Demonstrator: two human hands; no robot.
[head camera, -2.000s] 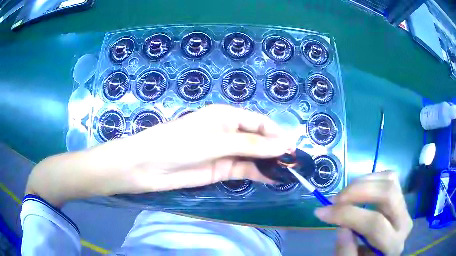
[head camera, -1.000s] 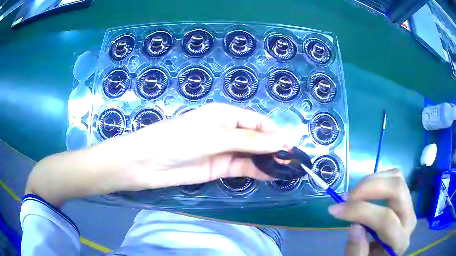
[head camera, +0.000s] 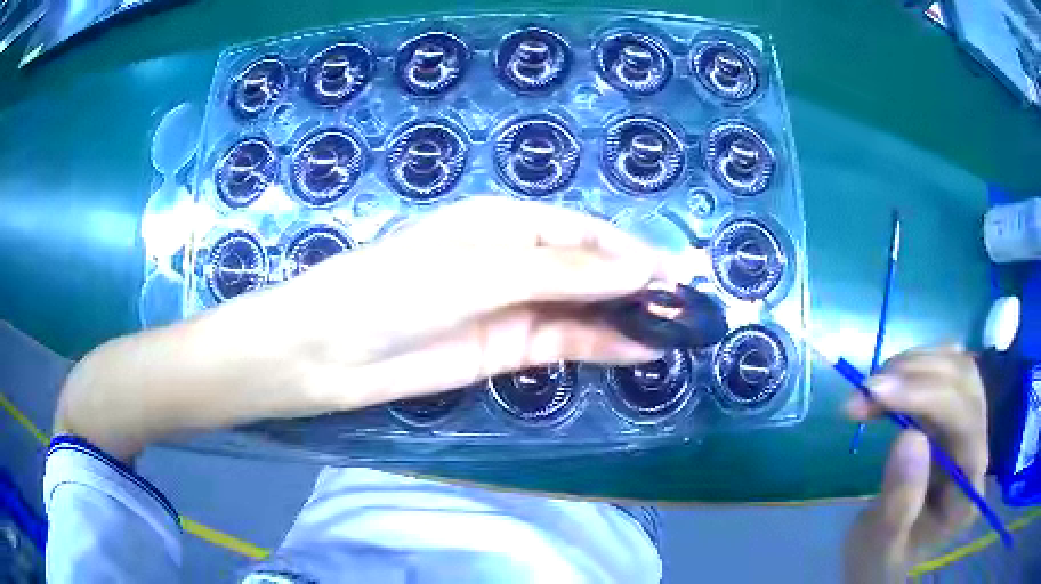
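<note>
My left hand (head camera: 537, 280) reaches over the clear plastic tray (head camera: 790, 228) and holds a round black part (head camera: 679, 318) between thumb and fingers, tilted, with a small coppery glint at its centre. The tray holds rows of round black parts with ribbed rings, such as one in the right column (head camera: 750, 366). My hand and forearm hide some pockets. My right hand (head camera: 925, 428) holds a fine brush (head camera: 957, 473) with a blue handle like a pen. Its pale tip points at the tray's right edge, apart from the held part.
A spare blue brush (head camera: 886, 302) lies on the green mat (head camera: 913, 171) beyond my right hand. A whitish bottle (head camera: 1014, 230), a small white round item (head camera: 1002, 324) and a blue bin (head camera: 1022, 485) are at the right edge. Flat objects show in both upper corners.
My right hand has drawn the brush back to the right, away from the held part. My left hand still holds the part. The whole view has shifted slightly, with the tray higher in the picture.
</note>
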